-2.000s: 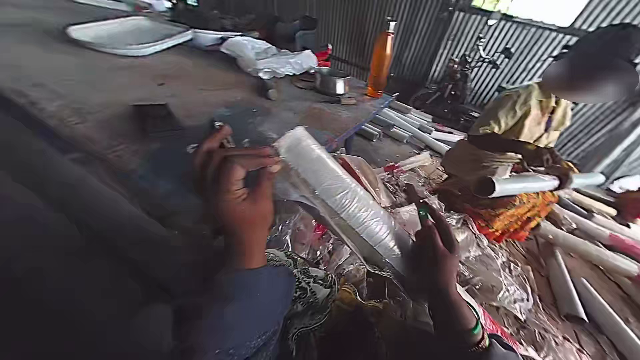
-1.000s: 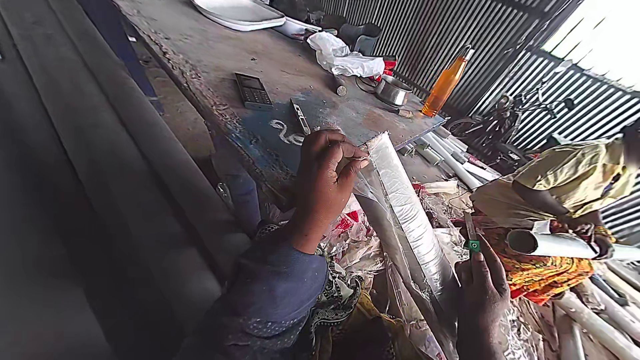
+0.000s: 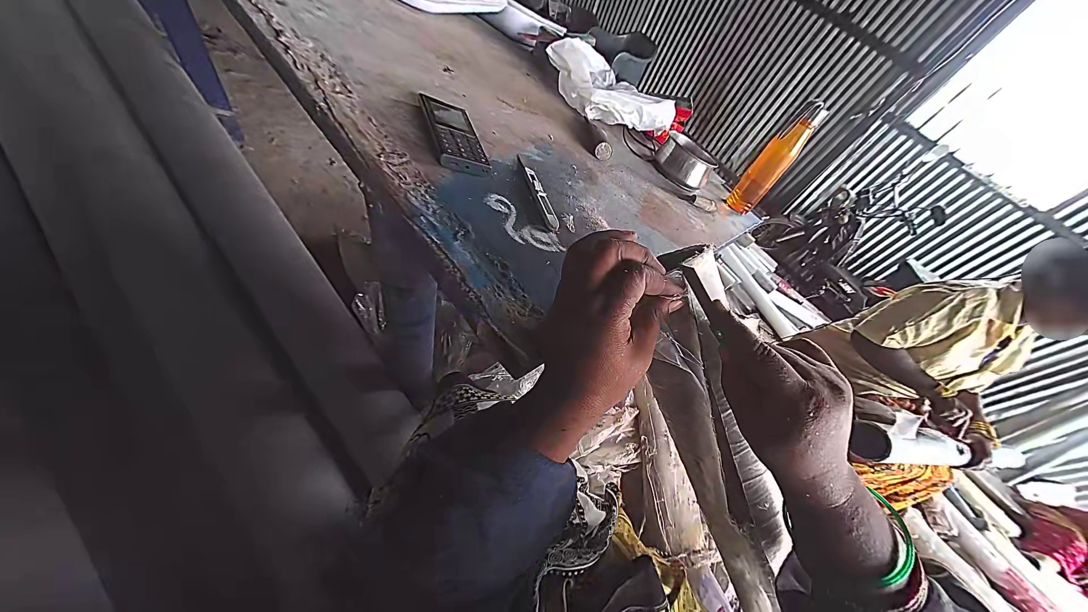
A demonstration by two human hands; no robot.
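Note:
My left hand [image 3: 608,327] pinches thin clear plastic film [image 3: 680,340] between thumb and fingers, near the upper end of a pale, film-wrapped roll [image 3: 752,476]. My right hand [image 3: 790,399], with green bangles at the wrist, grips a dark flat-bladed tool [image 3: 704,293], apparently a knife. Its blade lies against the roll's upper end, just right of my left fingertips. The roll slants down between my forearms, and its lower part is partly hidden by the right hand and arm.
A worn table [image 3: 510,76] holds a calculator [image 3: 455,136], a pen-like cutter [image 3: 538,195], a steel pot [image 3: 684,161] and an orange bottle [image 3: 775,161]. At right a seated person [image 3: 943,340] holds a white tube [image 3: 918,446]; more tubes lie around.
My right hand has moved up along the roll to its upper end, bringing the tool beside my left fingertips. My left hand stays at that end. The view has shifted.

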